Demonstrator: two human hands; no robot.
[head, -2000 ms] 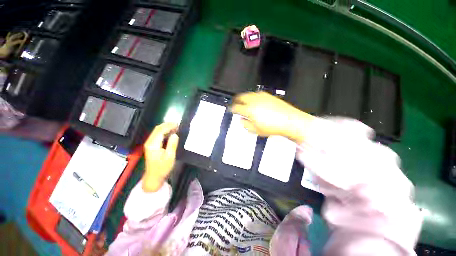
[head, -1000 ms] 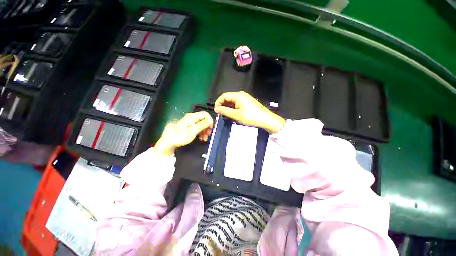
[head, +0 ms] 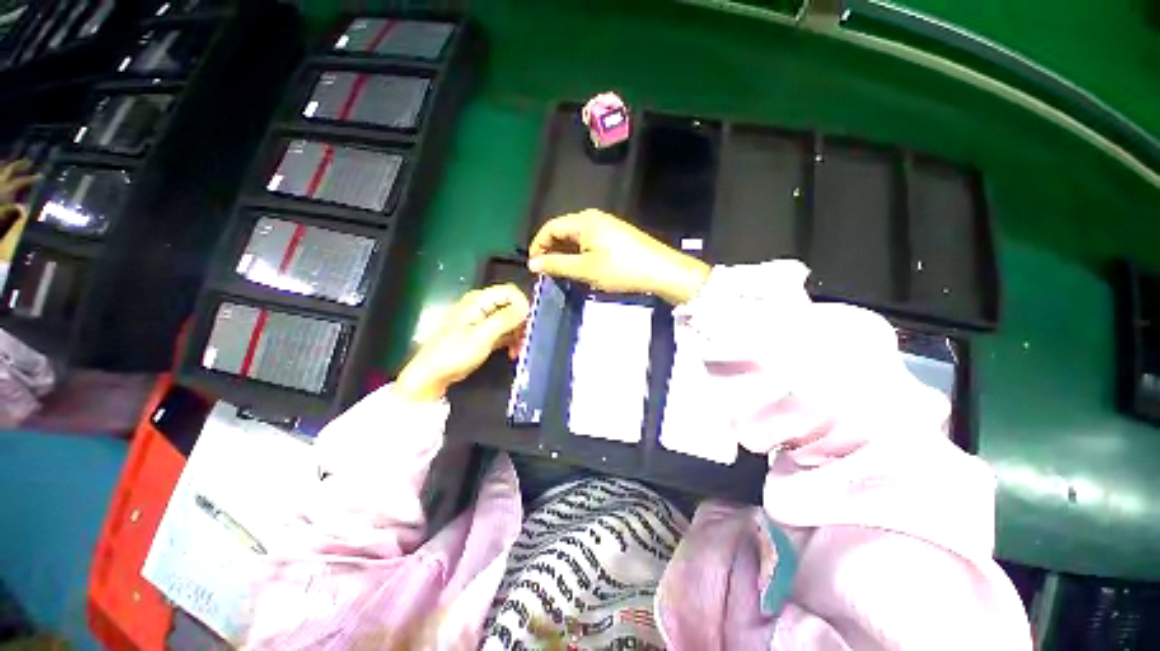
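A smartphone (head: 539, 354) stands tilted on its long edge near the left end of the near phone tray (head: 598, 454). My right hand (head: 608, 254) grips its far end with the fingertips. My left hand (head: 467, 341) is at the phone's left side, fingers curled; whether it touches the phone is hard to tell. Two phones with white screens (head: 611, 369) lie in the slots to the right. Another phone (head: 929, 366) shows partly past my right sleeve.
The far phone tray (head: 773, 204) holds a dark phone (head: 677, 178) and a small pink device (head: 607, 121). Left-hand trays (head: 382, 274) hold several phones. A record sheet (head: 223, 509) with a pen lies over a red bin (head: 127, 541). Another person's hand shows at far left.
The leftmost phone, flat in its slot two seconds ago, is now tilted up. My left hand has moved in beside it, and my right hand has moved left to its far end.
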